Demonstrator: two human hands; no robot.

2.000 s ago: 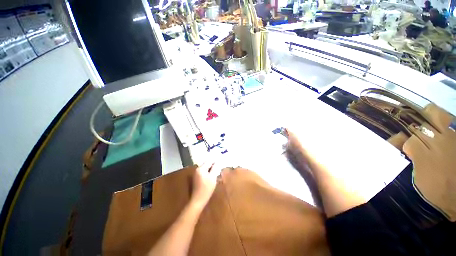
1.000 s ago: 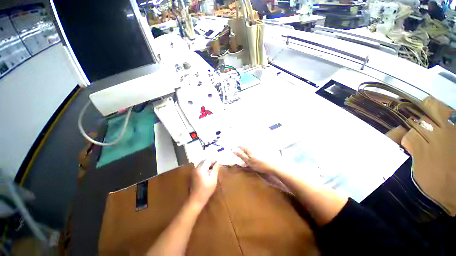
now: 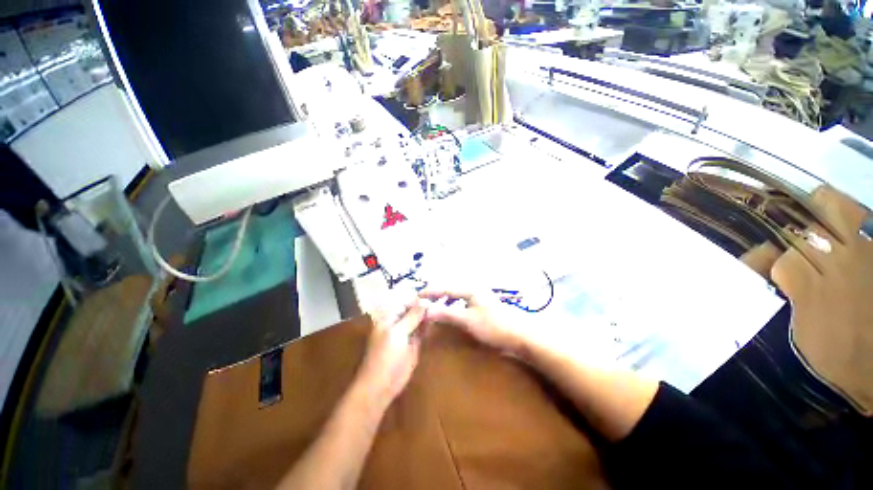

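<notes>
A tan-brown cloth panel [image 3: 488,421] covers the near table and hangs toward me, with a straight seam down its middle and a black label [image 3: 271,377] at its upper left. My left hand [image 3: 394,335] pinches the panel's top edge below the machine head. My right hand [image 3: 469,316] touches or nearly touches it, with its fingers on the same edge. The white sewing machine head [image 3: 381,196] with a red three-diamond logo stands just beyond the fingertips. The needle area is small and overexposed; the edge between my fingers is partly hidden.
A blue-red item with a dark looped cord [image 3: 525,300] and a small dark rectangle [image 3: 528,243] lie on the white table [image 3: 593,220]. Brown pieces [image 3: 833,297] are piled right. A large black screen [image 3: 196,72] stands upper left. Someone's dark sleeve [image 3: 24,196] and a trolley-like object show left.
My right hand has come from the white table to the cloth edge beside my left hand. The blue-red item and cord now show on the table. A dark sleeve and trolley-like object have appeared at left.
</notes>
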